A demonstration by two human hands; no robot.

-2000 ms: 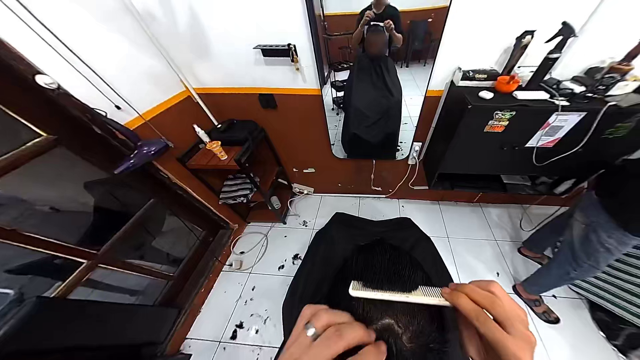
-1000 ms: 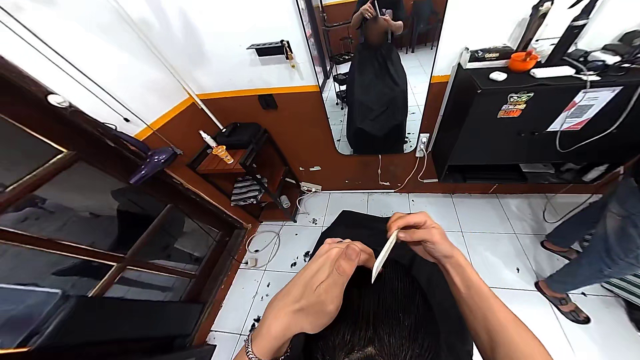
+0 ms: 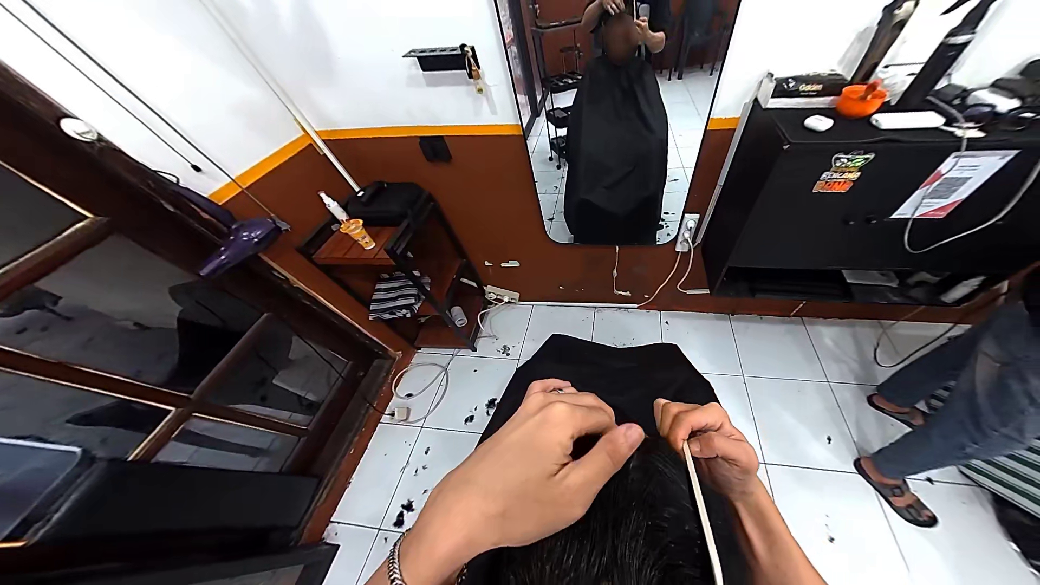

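Note:
A seated person's dark hair (image 3: 621,520) fills the bottom middle, with a black cape (image 3: 609,370) spread in front. My left hand (image 3: 552,463) rests over the front left of the head, its fingers curled and the thumb stretched out to the right; whether hair is between the fingers cannot be told. A ring and a chain bracelet are on it. My right hand (image 3: 711,447) pinches one end of a pale comb (image 3: 702,512), seen edge-on, which points down along the right side of the hair. The mirror (image 3: 621,122) reflects the caped person and someone standing behind.
At left, a small shelf trolley (image 3: 353,248) stands near a purple hair dryer (image 3: 244,242) by the framed glass door. A black cabinet (image 3: 869,187) bears an orange bowl (image 3: 861,101). Another person's jeans-clad leg (image 3: 967,390) stands at right. Hair clippings and a cable lie on the tiles.
The comb has swung from level two seconds ago to pointing down along the right side of the head. Compared with a second ago, my hands are farther apart.

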